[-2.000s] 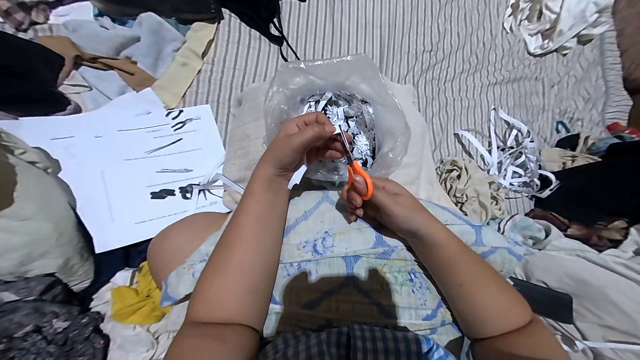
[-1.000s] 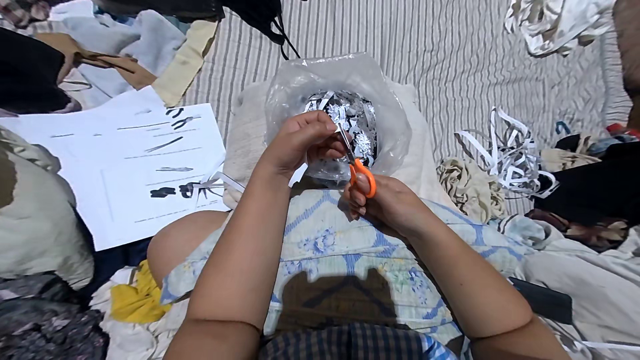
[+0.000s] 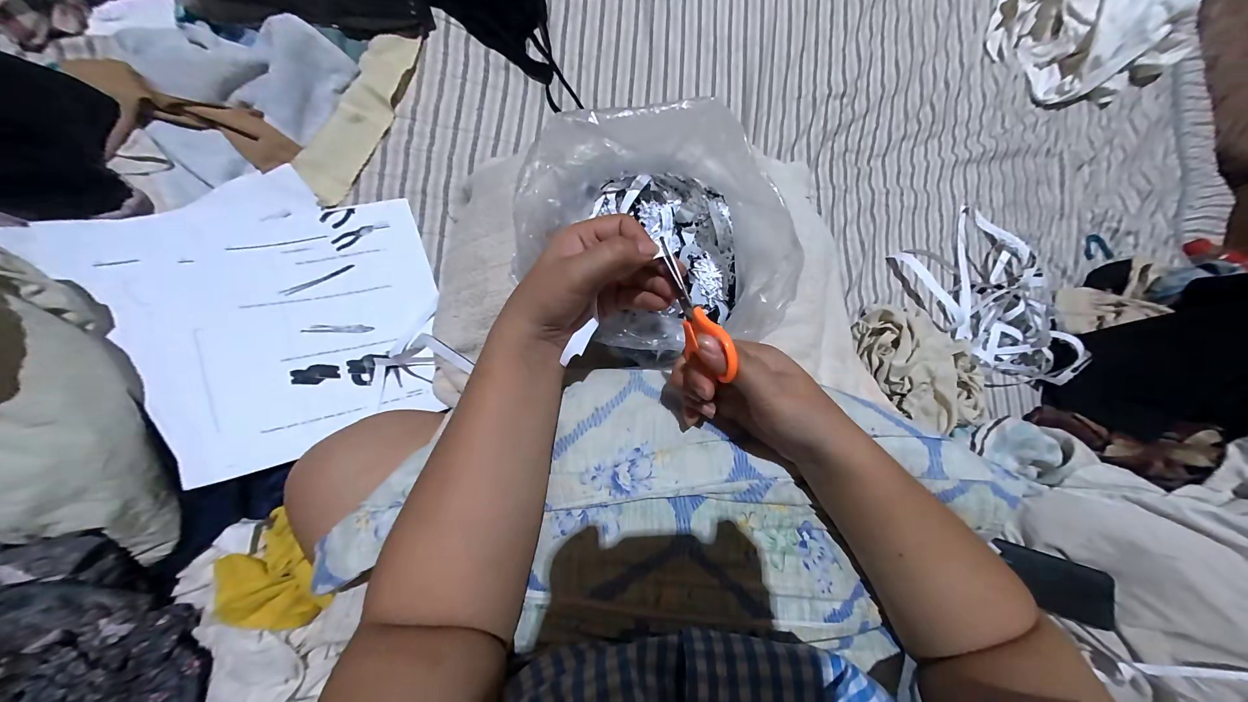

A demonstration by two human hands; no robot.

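Observation:
My right hand (image 3: 736, 390) grips the orange handles of a pair of scissors (image 3: 712, 341), whose narrow blades point up and left. Close to the blade tips, my left hand (image 3: 604, 268) pinches a small white piece, probably a paper strip; its exact shape is hard to tell. Under and beyond both hands a clear plastic bag (image 3: 770, 234) lies with its mouth spread wide. White and dark shiny cut scraps (image 3: 707, 278) fill its middle. A white strip (image 3: 580, 341) shows just below my left hand.
White sheets (image 3: 224, 331) with dark marks lie at the left. Tangled white strips (image 3: 985, 302) and a beige cloth bundle (image 3: 916, 366) rest on the striped sheet (image 3: 877, 117) at the right. A yellow cloth (image 3: 268, 585) and a dark flat object (image 3: 1058, 585) lie near my lap.

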